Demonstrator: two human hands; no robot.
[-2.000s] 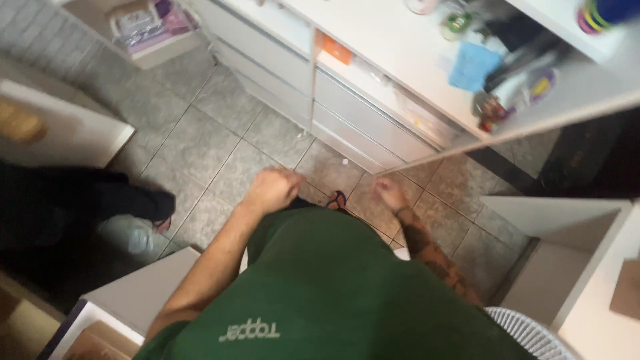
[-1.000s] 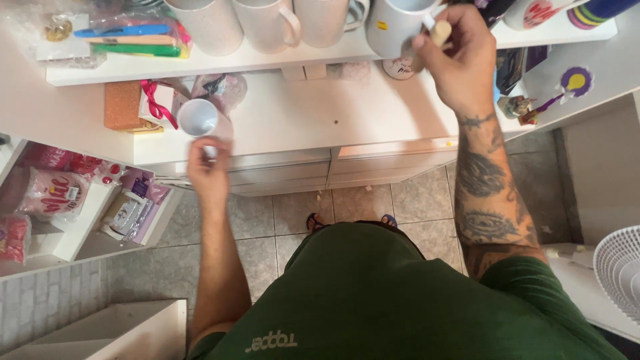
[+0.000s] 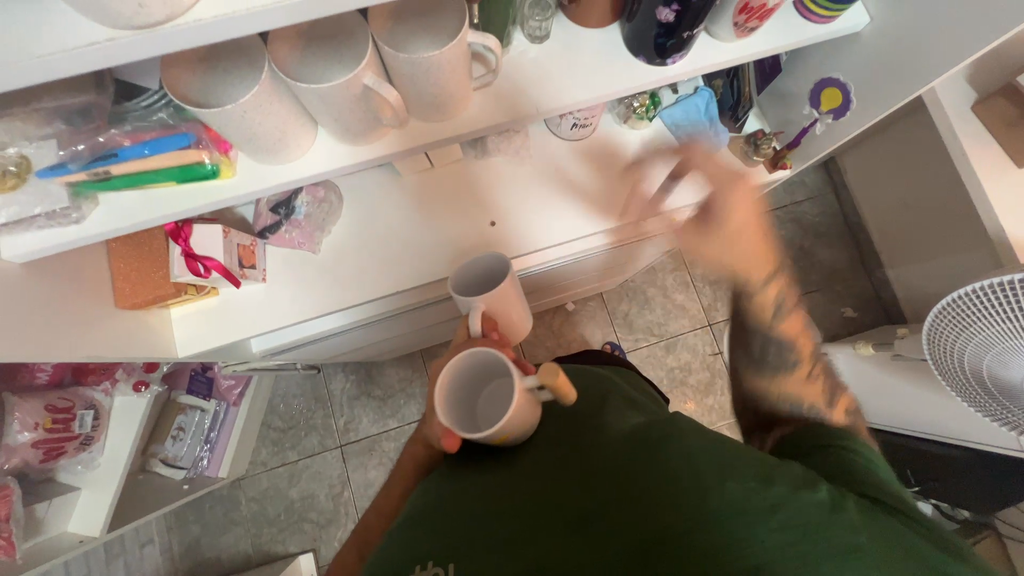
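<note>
Two mugs are in my left hand, close to my shirt. One is a plain white mug, held by its handle at the edge of the lower shelf. Nearer to me is a second white mug, with a wooden piece at its handle. My right hand is blurred over the right part of the lower shelf; whether its fingers hold anything cannot be made out. Three speckled mugs, among them one with its handle to the right, stand on the upper shelf.
Bagged colored utensils lie at the upper shelf's left. Below are a ribboned white box and a glittery orange box. A dark floral cup stands upper right. A white fan is at my right.
My left hand now holds a second mug, the one with the wooden piece, which my right hand was touching on the upper shelf. My right hand has come down from there.
</note>
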